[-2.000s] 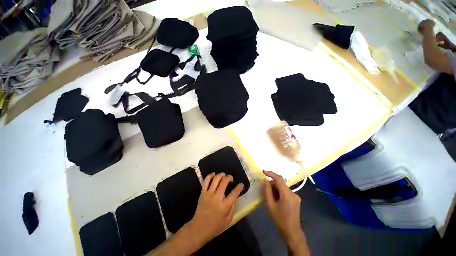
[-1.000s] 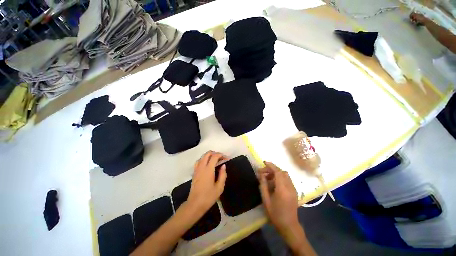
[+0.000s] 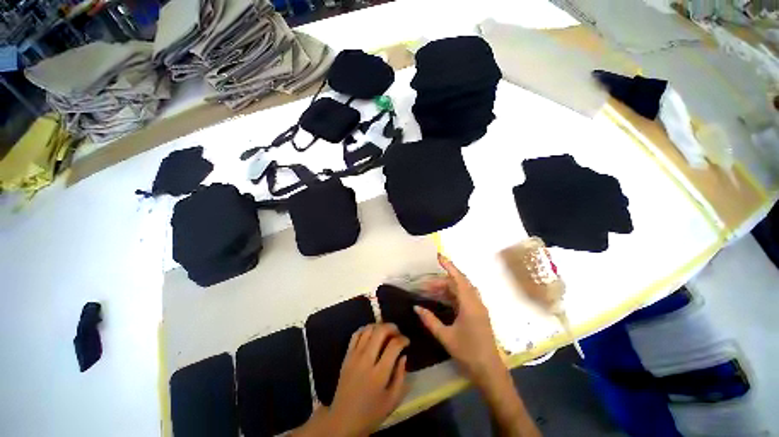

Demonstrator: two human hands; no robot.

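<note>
Four black rounded panels lie in a row on the grey-beige board; the leftmost panel and the second panel are uncovered. My left hand rests, fingers bent, over the third panel and the near left side of the rightmost panel. My right hand is at the rightmost panel's right side, thumb over it and index finger beyond its far edge. That edge slants and a patch beside it is blurred; whether my fingers pinch the fabric is unclear.
Black stacks stand behind the row: left, middle, right and a tall one. Black straps lie behind. The glue bottle and loose black pieces lie right; a black scrap lies left.
The view has shifted. My left hand has come nearer from the panels' far edge, onto the third and rightmost panels. My right hand has reached farther over the rightmost panel's far right corner.
</note>
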